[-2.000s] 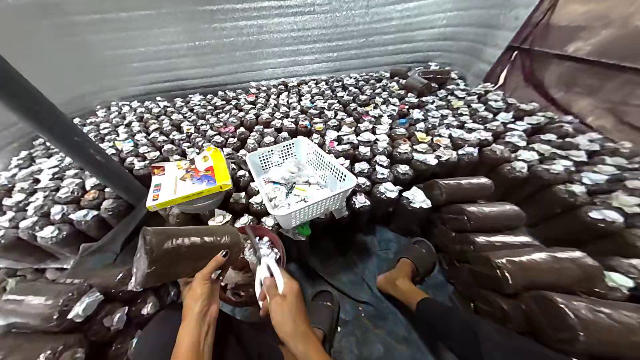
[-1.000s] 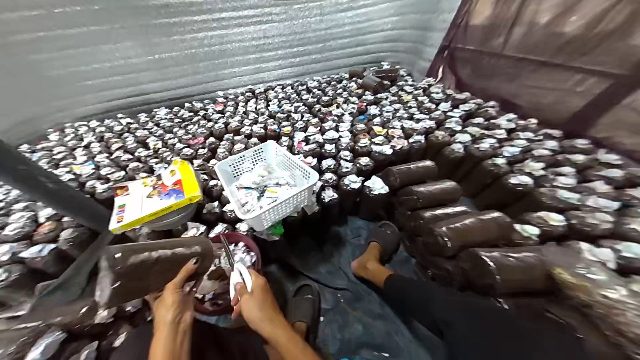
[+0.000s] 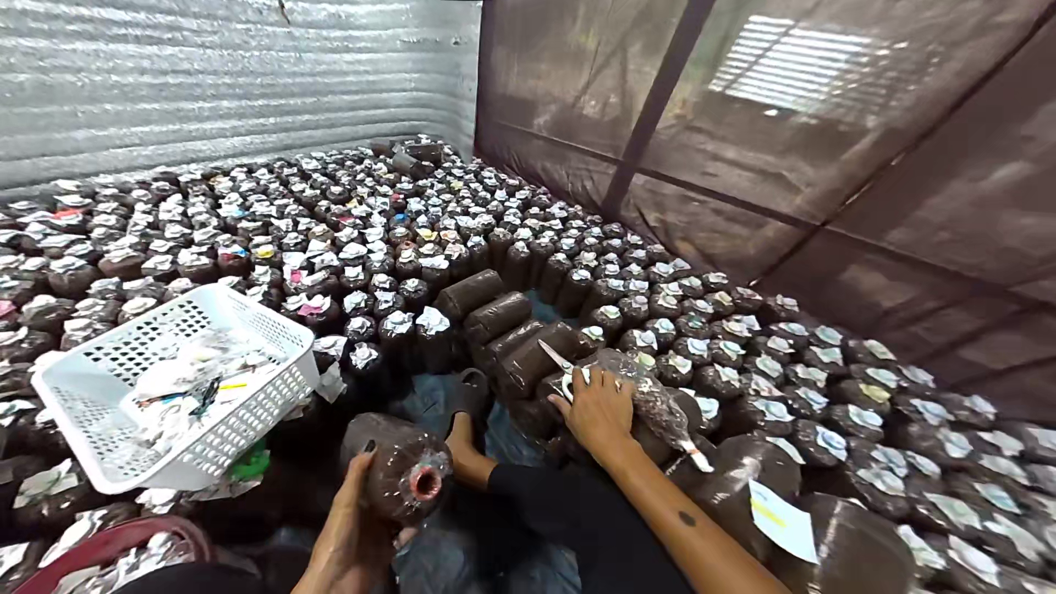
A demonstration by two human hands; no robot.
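Observation:
In the head view my left hand grips a dark substrate-filled plastic bag whose open, reddish ring-shaped mouth faces me. My right hand, farther right, holds white-handled scissors with the blades pointing up and left. That hand rests on or just over a clear plastic bag of grainy material, which has a twisted neck; the exact contact of the fingers is hidden. Several filled bags lie on their sides just beyond the scissors.
A white perforated plastic basket with plastic scraps and pens stands at left. Below it is a red tub of paper scraps. Paper-topped bags stand in dense rows all around. A dark mesh wall rises at right, my foot below centre.
The view has swung right. My right hand with the scissors has moved away from the bag in my left hand, over to the grainy bag. The held bag's mouth now faces me.

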